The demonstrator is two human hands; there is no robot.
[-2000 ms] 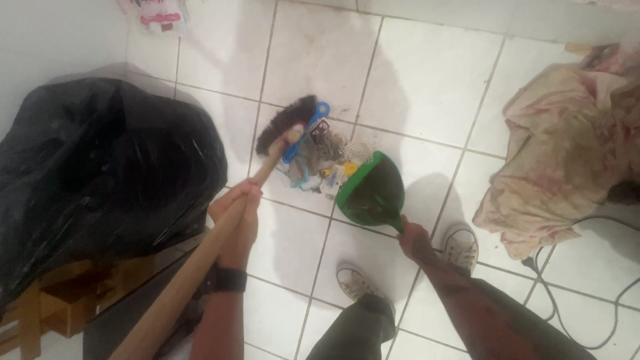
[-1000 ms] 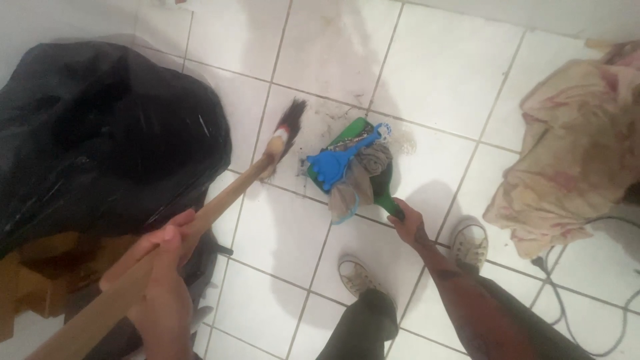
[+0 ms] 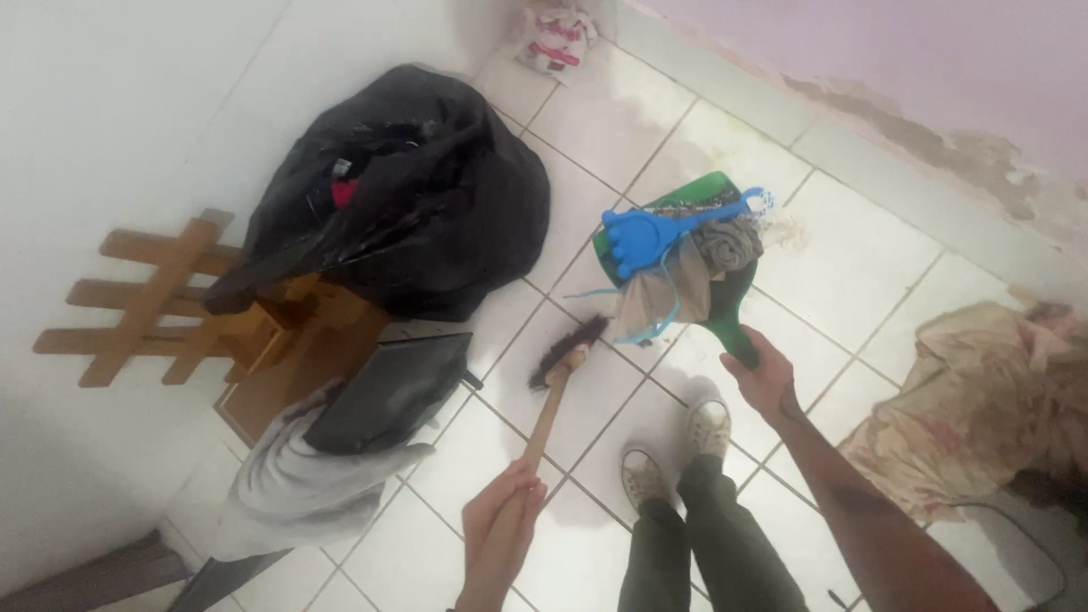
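My right hand (image 3: 762,371) is closed around the handle of a green dustpan (image 3: 718,186). A blue plastic toy rake (image 3: 643,238) shaped like a hand lies across the pan, with a rolled grey cloth (image 3: 728,245), a crumpled beige piece of material (image 3: 659,302) and a light blue strip beside it. Grey debris shows along the pan's inside. My left hand (image 3: 503,518) grips the wooden handle of a broom (image 3: 546,416). The broom's dark bristles (image 3: 564,347) are at the tiles, left of and below the dustpan, apart from it.
A large black plastic bag (image 3: 442,204) stands at the upper left by a slatted wooden piece (image 3: 153,293). Below it are a dark flat object (image 3: 391,391) and a grey cloth (image 3: 297,493). A stained cloth (image 3: 960,408) and a cable lie right; a small printed bag (image 3: 557,38) sits near the wall.
The toy rake and cloth, on the floor two seconds ago, are on the dustpan. The dustpan has lifted away from my shoes, and the broom has moved from its far side to nearer me. The view has turned.
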